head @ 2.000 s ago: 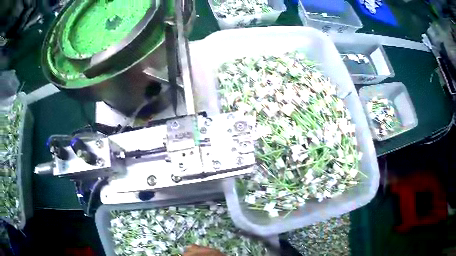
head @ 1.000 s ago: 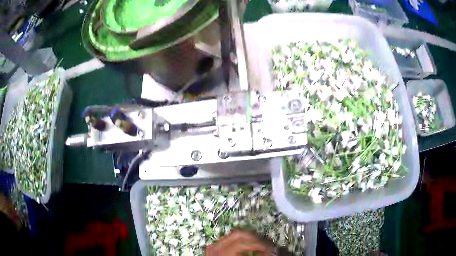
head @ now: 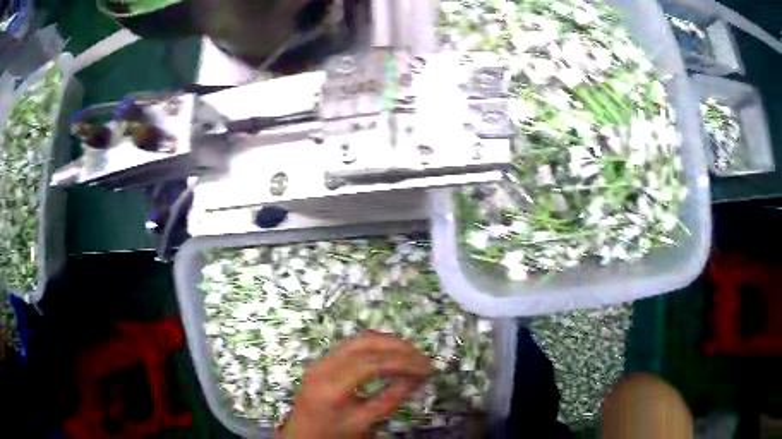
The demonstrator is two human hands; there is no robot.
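Observation:
My left hand (head: 360, 386) is palm down over the lower translucent bin (head: 193, 317), its fingers curved to the right above heaped white-and-green workpieces (head: 283, 300). There is a gap between finger and thumb; whether they pinch a piece is too blurred to tell. A blurred, rounded, skin-toned shape (head: 645, 413) is cut off by the bottom edge at right; I cannot tell if it is my right hand. The silver fixture (head: 412, 129) stands above the bin, with its cylinder block (head: 137, 133) at the left. No hand touches the fixture.
The large translucent bin (head: 699, 171), heaped with workpieces, lies right of and partly under the fixture. A long bin (head: 53, 197) stands at the left edge. A small clear box (head: 754, 129) is at the upper right. The steel bowl (head: 257, 30) is cut off above. Red shapes (head: 129, 377) show below.
The view has tilted down, so fixture and bins sit higher. My left hand shows more fully over the lower bin. The rounded skin-toned shape has appeared at the bottom right.

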